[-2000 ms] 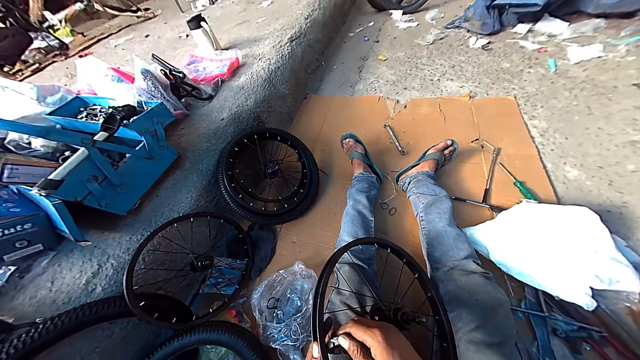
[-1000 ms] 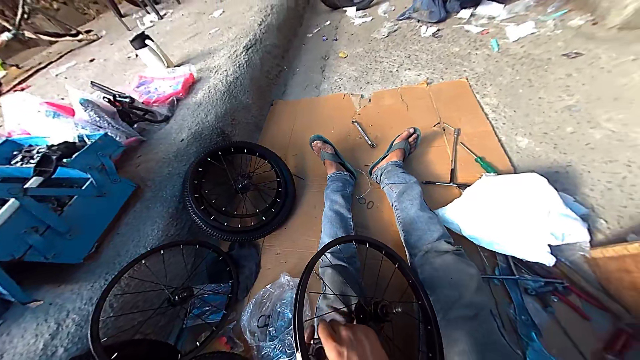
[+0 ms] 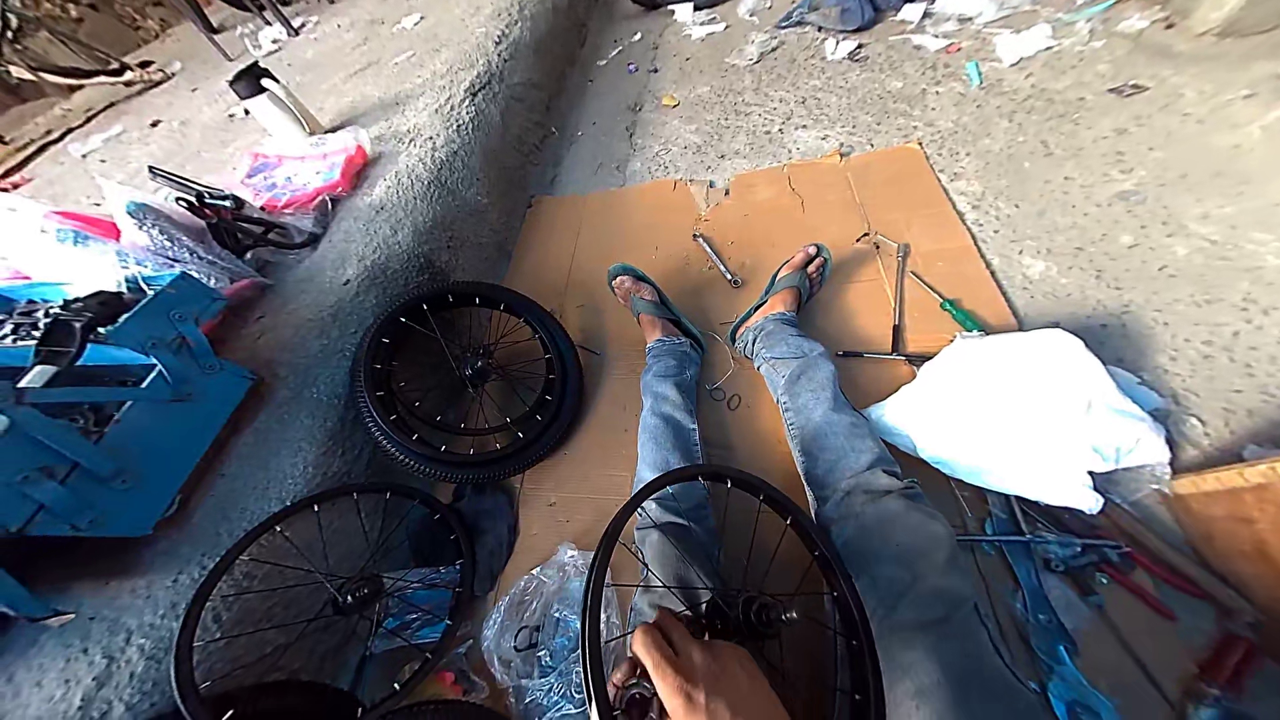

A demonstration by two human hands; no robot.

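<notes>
A black spoked bicycle wheel rim without a tyre lies across my lap, its hub facing up. Low in the view my right hand reaches over the spokes just below the hub, its fingers closed around a small dark metal part, partly cut off by the frame's lower edge. My left hand is out of view. Left of my legs lie a wheel with a tyre and another bare rim. A clear plastic bag touches the area beside the lap wheel.
A combination wrench, a green-handled screwdriver and a long-handled tool lie on the cardboard sheet. At right are a white bag and several hand tools. A blue metal toolbox stands at left.
The view has swung somewhat. My right hand stays low in the wheel near the hub, and the wheel remains across my lap.
</notes>
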